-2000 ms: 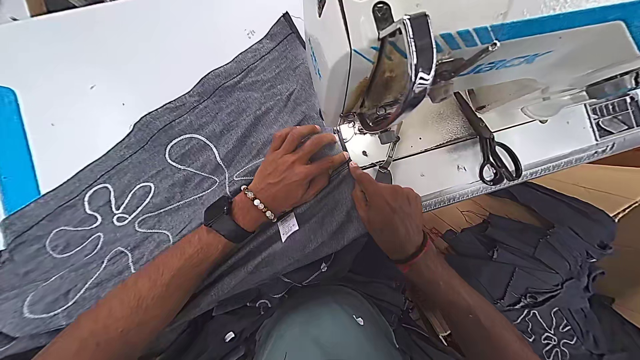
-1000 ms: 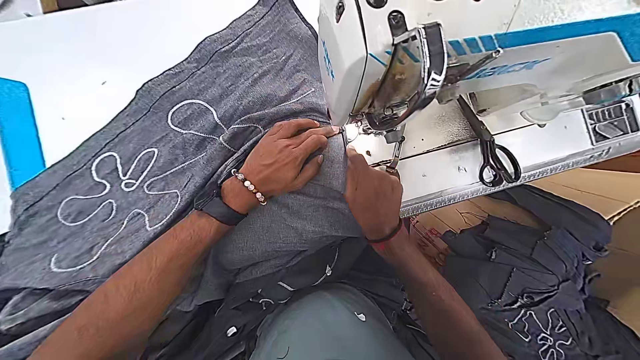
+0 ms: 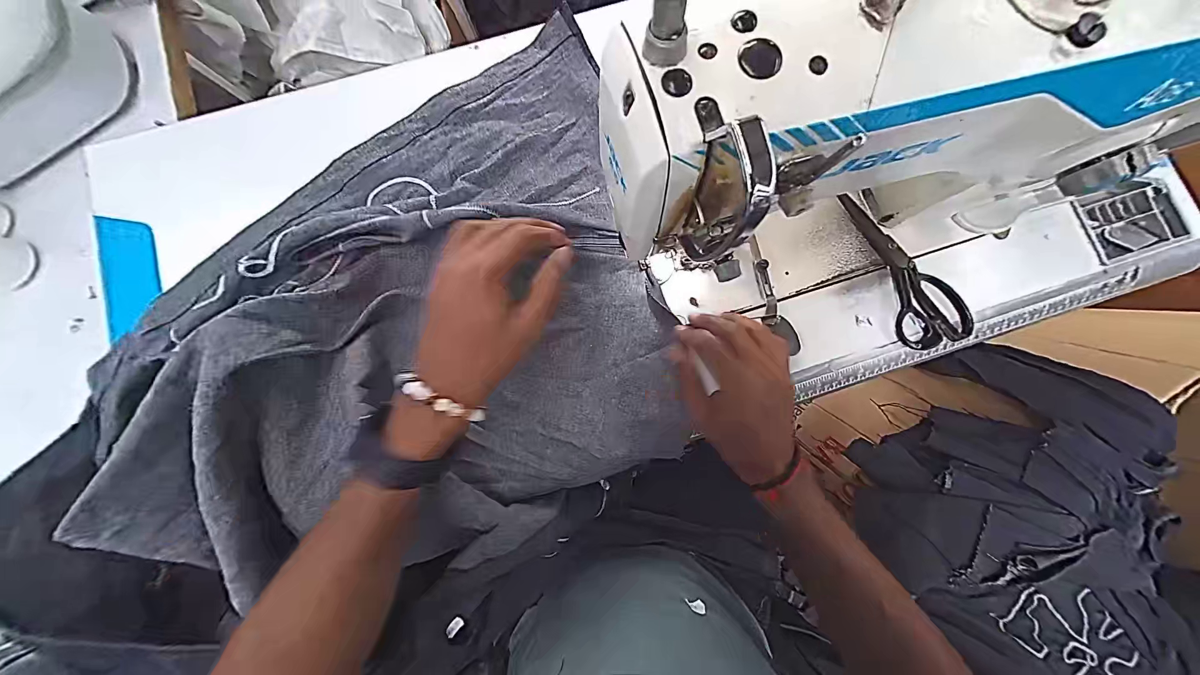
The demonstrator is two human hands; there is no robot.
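Dark grey fabric (image 3: pixel 600 375) with white looped stitching spreads from the left to the presser foot of a white and blue Jack sewing machine (image 3: pixel 647 141). My left hand (image 3: pixel 492 300), a beaded bracelet and dark watch at its wrist, is over the bunched fabric left of the needle, thumb and fingers apart. Whether it touches the cloth is not clear. My right hand (image 3: pixel 736 389) is by the fabric's right edge, just below the needle plate, its fingers curled. A small white strip (image 3: pixel 703 370) shows at its fingers; their grip is partly hidden.
Black-handled scissors (image 3: pixel 923 305) lie on the machine bed, right of the needle. A ruler strip (image 3: pixel 966 337) runs along the table's front edge. More dark fabric pieces (image 3: pixel 1022 497) are heaped over cardboard at the lower right. White bundled material (image 3: pixel 319 37) is beyond the table.
My left hand has lifted and opened away from the needle area, and the fabric beneath it has bunched and folded over. My right hand has curled its fingers. The view has shifted.
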